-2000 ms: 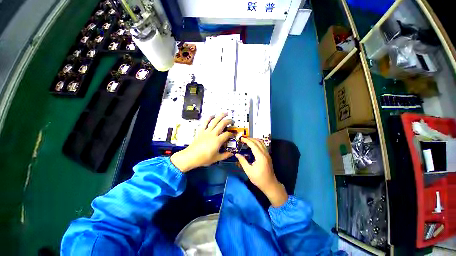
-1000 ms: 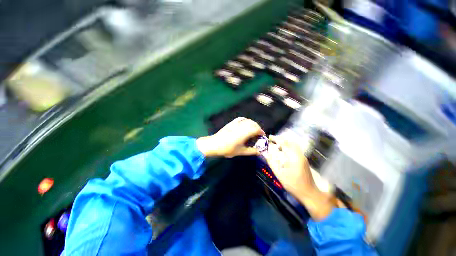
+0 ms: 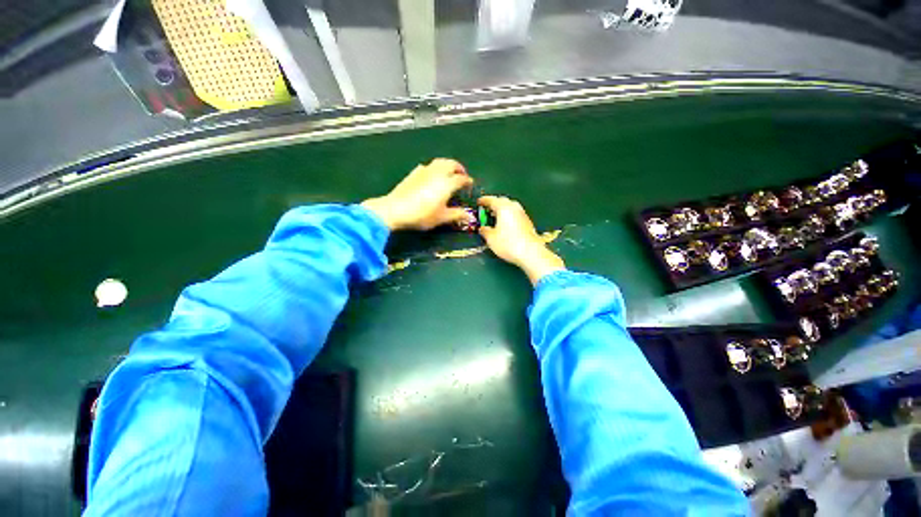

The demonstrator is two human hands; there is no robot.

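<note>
A small round electronic unit (image 3: 471, 220) is held between my two hands, just above the green bench (image 3: 434, 333). A green glow shows on it near my right fingers. My left hand (image 3: 429, 197) grips its left side with bent fingers. My right hand (image 3: 513, 234) grips its right side with thumb and fingertips. My fingers hide much of the unit.
Black trays (image 3: 661, 265) with many round units stand at the right. Another black tray (image 3: 313, 444) lies at the lower left, partly behind my sleeve. A white round object (image 3: 111, 293) lies at the left. The machine's white bed (image 3: 752, 459) shows at the lower right.
The view has swung left from the machine to the green bench. Both hands have moved off the machine's front with the unit between them. A green glow now shows on it.
</note>
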